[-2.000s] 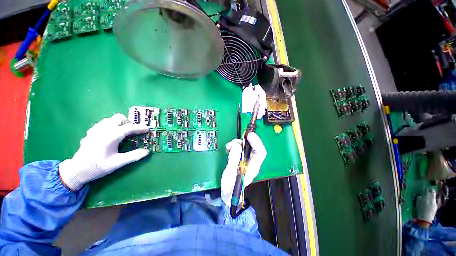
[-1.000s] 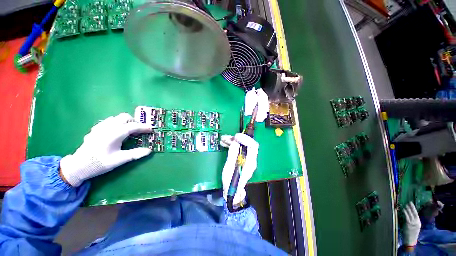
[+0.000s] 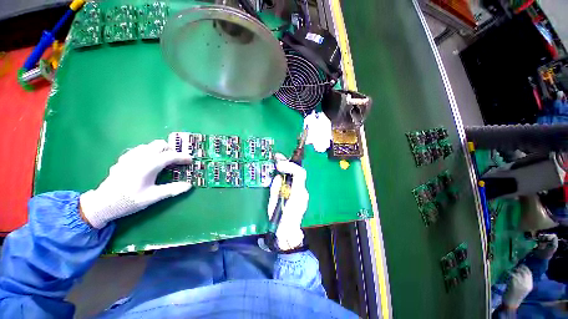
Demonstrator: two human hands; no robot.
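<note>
A green PCB panel of small joined boards (image 3: 224, 162) lies on the green mat, raised parts facing up. My left hand (image 3: 127, 184), in a white glove, is at its left edge, with thumb and fingers around the lower left board. My right hand (image 3: 290, 202), also gloved, is just right of the panel and holds the soldering iron (image 3: 284, 192) like a pen. The iron's tip points up and away, beside the white crumpled piece (image 3: 319, 131), clear of the panel. No solder wire can be made out.
The clear fume hood (image 3: 224, 55) and black fan (image 3: 301, 81) stand behind the panel. The iron stand (image 3: 349, 107) and cleaning tray (image 3: 346, 143) are at the mat's right edge. More panels (image 3: 120, 23) lie far left. The conveyor (image 3: 405, 93) carries panels; another person's gloved hand (image 3: 517, 285) shows far right.
My right hand and the iron have moved left, closer to the panel's right edge. My left hand stays at the panel. The panels on the conveyor have shifted towards the bottom of the picture.
</note>
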